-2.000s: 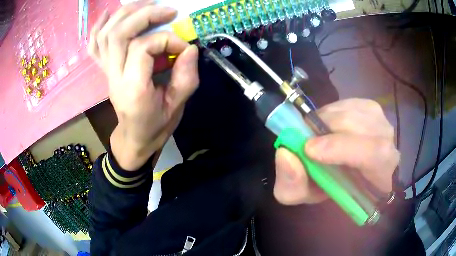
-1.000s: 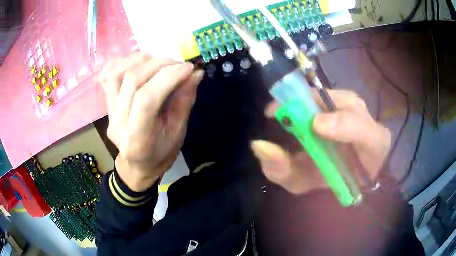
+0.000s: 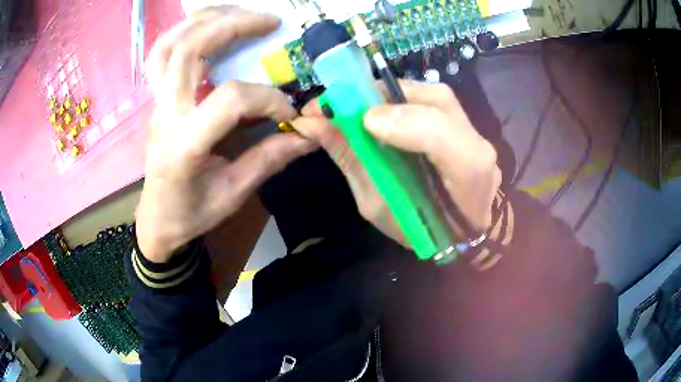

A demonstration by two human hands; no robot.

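My left hand point(image 3: 198, 138) is at the left, its thumb and forefinger closing around a small yellow component point(image 3: 285, 127). A fingertip of my right hand point(image 3: 437, 138) meets it there. My right hand also holds the soldering iron point(image 3: 377, 168) by its green handle; the iron's front end points up over the panel, and its tip is blurred or cut off by the top edge. The green PCB panel point(image 3: 440, 24) lies beyond my hands, partly hidden by the iron. Round black components point(image 3: 467, 51) with pale ends hang along its near edge. Yellow tape point(image 3: 280, 67) is at its left end.
Loose yellow components point(image 3: 71, 123) lie on the pink mat point(image 3: 33, 179) at left. Below left are a red bin point(image 3: 45, 287) and a stack of green panels point(image 3: 104, 280). Thin dark cables run down the right side point(image 3: 590, 142).
My right hand and the iron have moved left, across the panel, and its fingers now meet my left fingertips. A yellow component now shows between them.
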